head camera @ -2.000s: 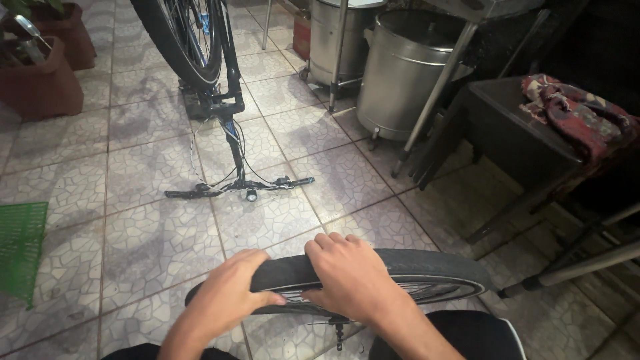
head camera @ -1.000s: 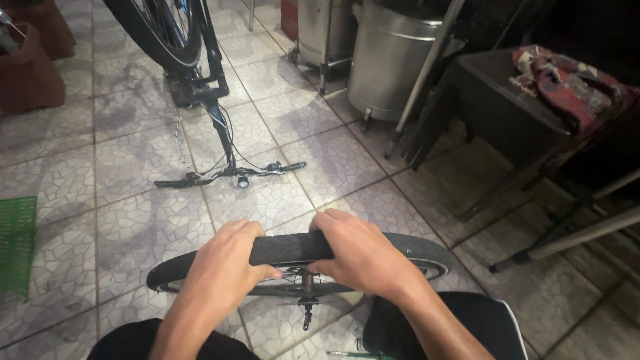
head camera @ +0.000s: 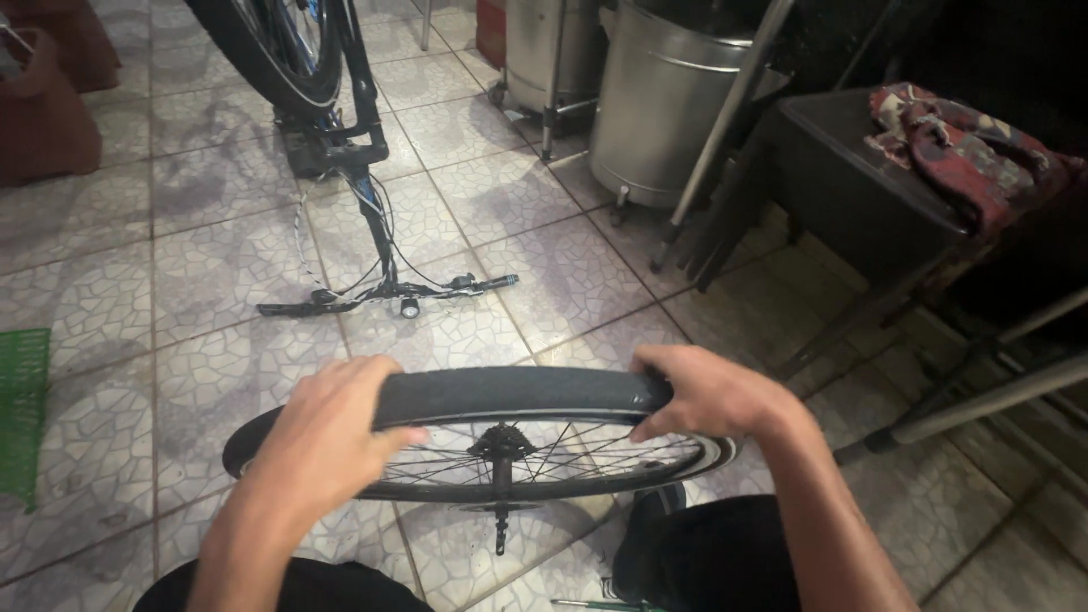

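Observation:
A bicycle wheel with a black tire (head camera: 518,391) is held above the floor between my knees, tilted so that its spokes, cog cassette (head camera: 501,444) and axle (head camera: 501,518) show. My left hand (head camera: 331,433) grips the tire on the left, with the thumb over the rim's inner side. On the right, my right hand (head camera: 710,395) grips it the same way, its fingers over the tread. Beyond the wheel, a bicycle stands upside down, its handlebar (head camera: 395,293) resting on the tiles and its other wheel (head camera: 280,59) raised.
Metal pots (head camera: 667,102) on wheeled stands are at the back. At the right is a dark table or stool (head camera: 867,161) with a red patterned cloth (head camera: 986,161). A green plastic basket (head camera: 24,416) and reddish planters (head camera: 47,119) lie left. A green-handled tool (head camera: 603,605) is on the floor.
My hands have moved apart along the tire, the right one to the right. The wheel has tilted, and its cassette now shows plainly.

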